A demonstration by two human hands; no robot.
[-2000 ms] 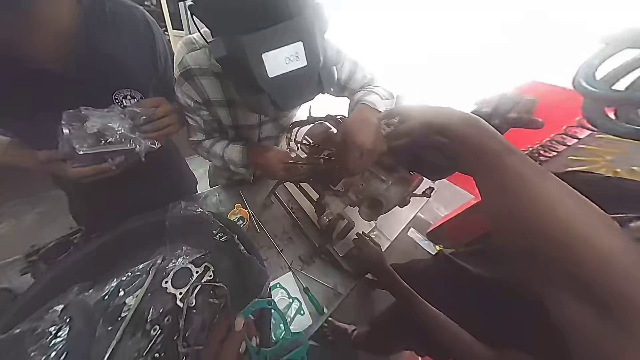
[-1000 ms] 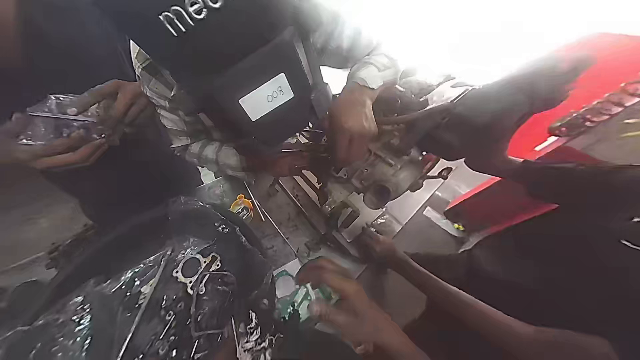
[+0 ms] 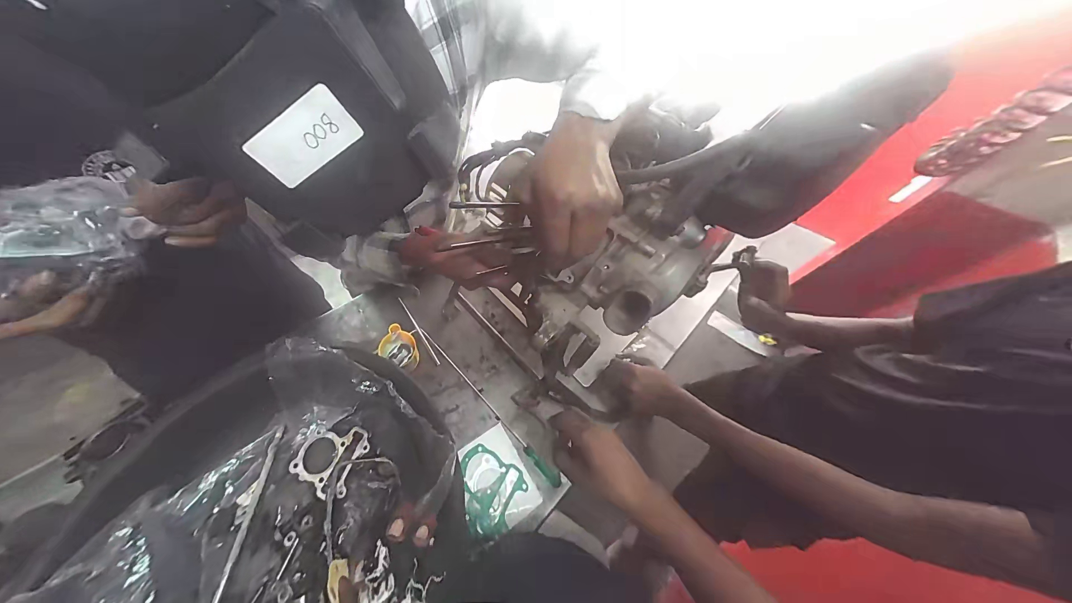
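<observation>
Only the fingertips of what looks like my left hand [image 3: 412,529] show at the edge of the plastic-lined black tray; any grip is hidden. What looks like my right hand [image 3: 586,444] reaches from the bottom, its fingers curled at a dark metal part [image 3: 543,400] below the engine; whether they grip it is unclear. Between the two hands, green gaskets [image 3: 492,490] lie on a white sheet, beside a green-handled screwdriver [image 3: 543,466]. Above sits a metal engine [image 3: 641,280]. A metal gasket [image 3: 322,455] and small hardware lie in the tray [image 3: 381,368].
A co-worker's hand [image 3: 574,188] works over the engine, and another hand [image 3: 456,255] holds thin rods. At right, co-workers' hands [image 3: 641,389] [image 3: 766,293] are close to the engine. Hands at left hold a plastic-wrapped part [image 3: 63,222]. An orange container [image 3: 398,347] stands on the bench [image 3: 469,368].
What looks like my right hand has moved from above the green gaskets to the dark metal part. The co-worker in the dark cap leans differently. The view has shifted closer to the bench.
</observation>
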